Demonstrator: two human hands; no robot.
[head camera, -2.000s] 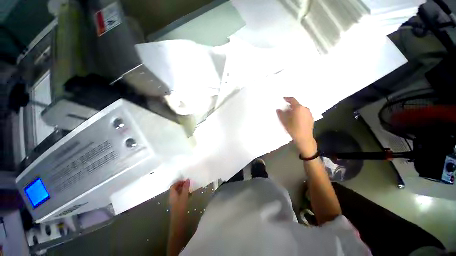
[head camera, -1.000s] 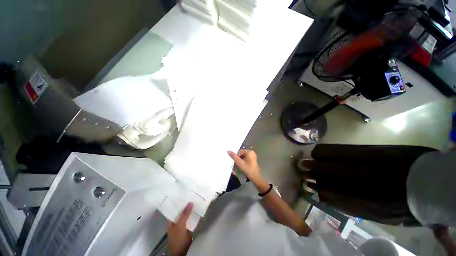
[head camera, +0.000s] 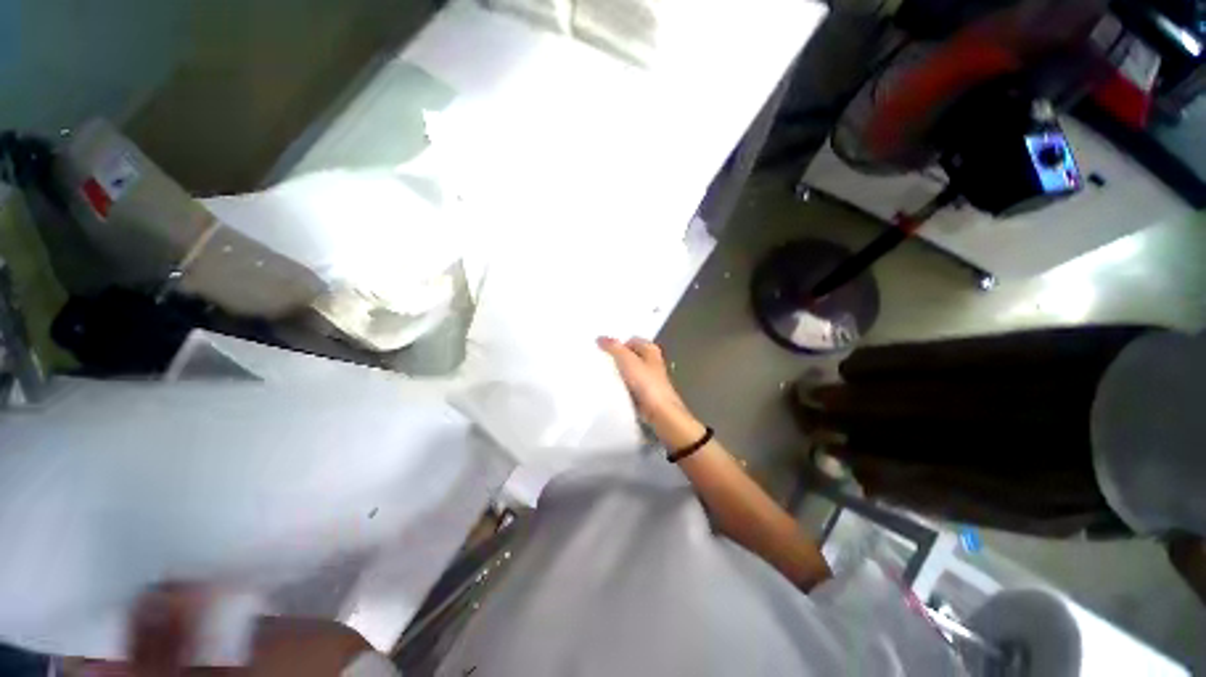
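A milky-white limp EVA sheet (head camera: 251, 489) lies across the top of the small white cutter at the lower left, blurred. My left hand (head camera: 179, 628) is at its lower edge near the bottom left, blurred, and grips the sheet. My right hand (head camera: 645, 384) rests at the near right edge of the overexposed white sheets (head camera: 569, 251) on the bench, thumb and fingers close together. Glare hides whether it pinches a sheet. A loose heap of curled white sheets (head camera: 397, 284) lies left of them.
A stack of sheets (head camera: 615, 20) is at the bench's far end. A black floor fan (head camera: 1032, 165) with a round base (head camera: 813, 298) stands right of the bench. Another person (head camera: 1005, 430) stands at the right. A grey machine part with a red-white label (head camera: 109, 185) is at upper left.
My left hand has moved left, away from the bench sheets, with a sheet that now covers the cutter's panel. My right hand has shifted slightly up.
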